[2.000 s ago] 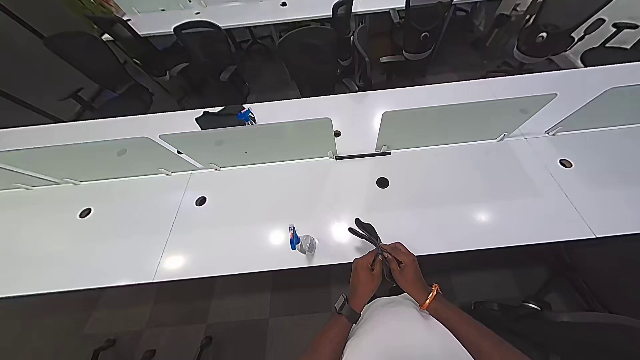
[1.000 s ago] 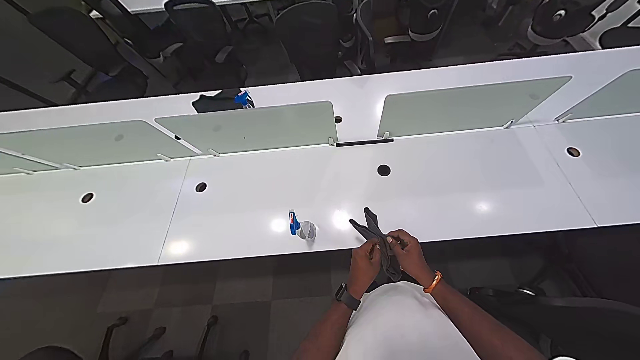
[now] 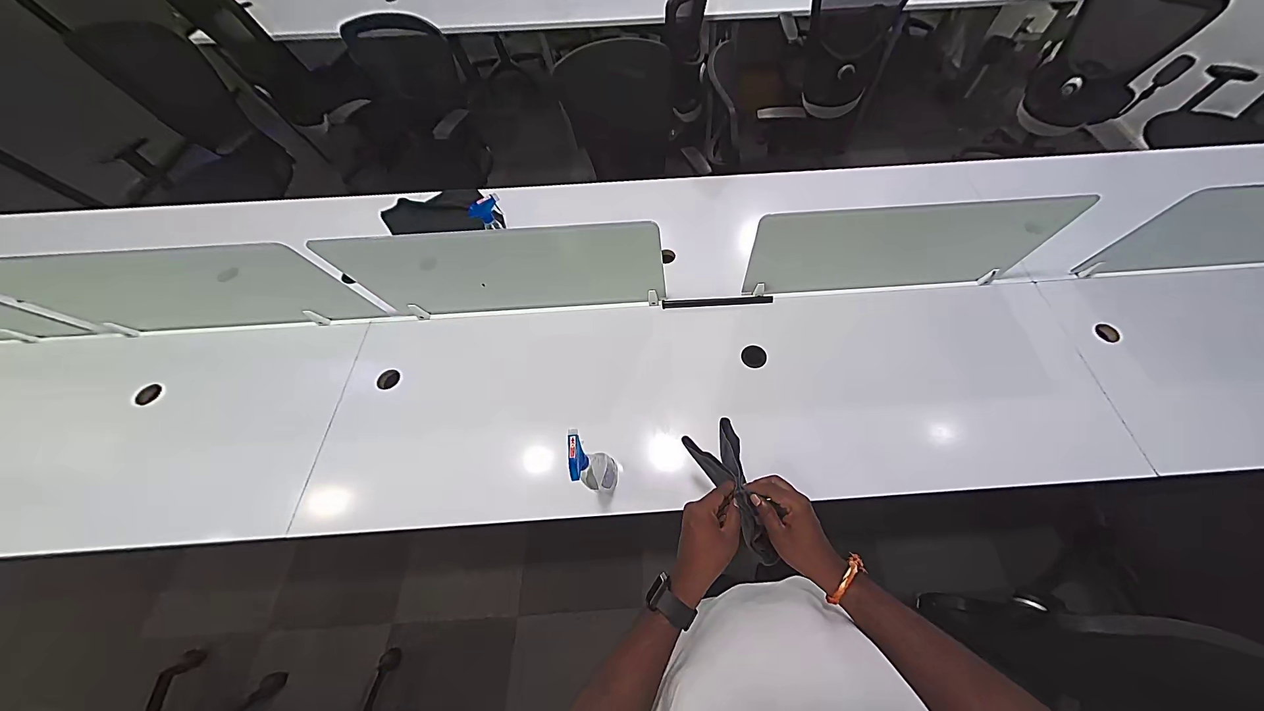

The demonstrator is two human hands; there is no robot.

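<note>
A dark grey cloth [image 3: 729, 459] is pinched between both hands just over the front edge of a white desk [image 3: 553, 395]. My left hand [image 3: 709, 533], with a dark watch at the wrist, grips it from the left. From the right, my right hand [image 3: 790, 523], an orange band at its wrist, holds the same cloth close by. Two narrow ends of it stick out past the fingers in a V, and the rest hangs down below them. Left of the hands, a clear spray bottle with a blue trigger head [image 3: 588, 464] is on the desk.
Frosted divider panels [image 3: 513, 267] run along the middle of the desks. Beyond them lie a dark cloth [image 3: 430, 212] and another blue spray head [image 3: 486, 209]. Round cable holes [image 3: 753, 356] dot the desktop. Office chairs [image 3: 617, 99] stand behind, and a dark chair [image 3: 1116, 632] is at the lower right.
The hands stay together on the cloth while its protruding ends shift and spread into a V. The spray bottle keeps its place on the desk.
</note>
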